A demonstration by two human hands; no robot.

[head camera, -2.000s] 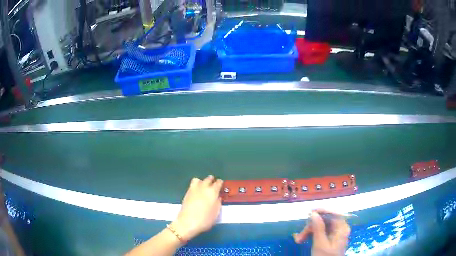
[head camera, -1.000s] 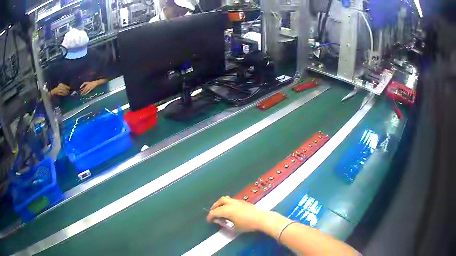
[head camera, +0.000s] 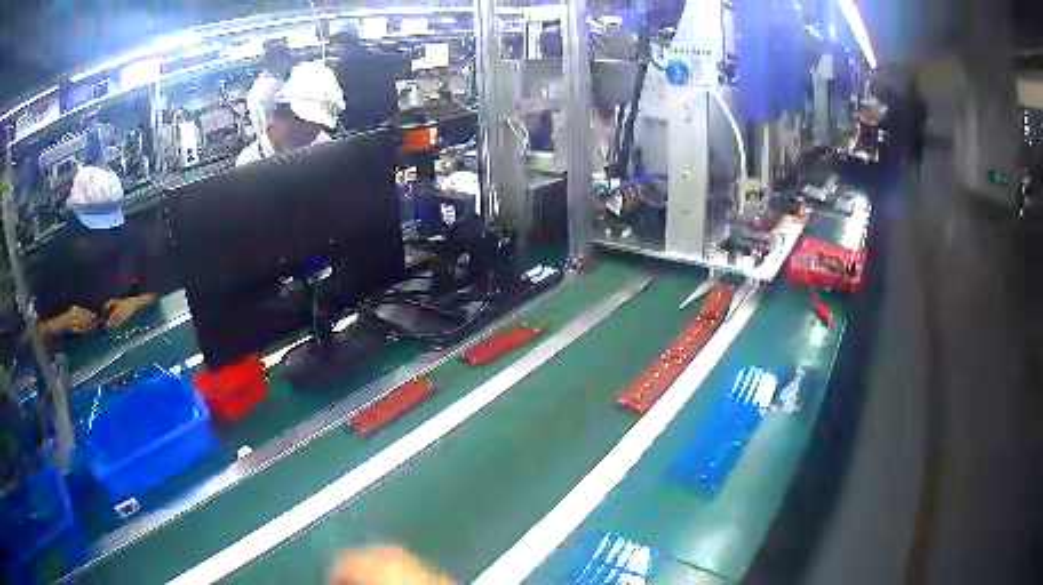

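A row of red-brown fixtures (head camera: 677,352) lies end to end on the green lane, beside the near white strip. Small round components show as tiny dots along it. One hand, apparently my right hand (head camera: 389,566), is at the bottom edge, blurred and mostly cut off, well short of the fixtures. Its fingers and anything in them cannot be made out. My left hand is out of the picture. A shiny blue sheet (head camera: 723,440) lies to the right of the near strip, and another blue sheet (head camera: 615,562) is at the bottom edge.
Two more red-brown fixtures, one nearer (head camera: 391,407) and one farther (head camera: 503,344), lie beyond the far strip. A black monitor (head camera: 286,246), red bin (head camera: 232,386) and blue bin (head camera: 149,440) stand left. A machine (head camera: 690,149) and red tray (head camera: 826,265) are ahead. Capped people are across the line.
The view has swung further right along the line. The fixture row now lies farther from my visible hand, which was beside its near end and has dropped to the bottom edge.
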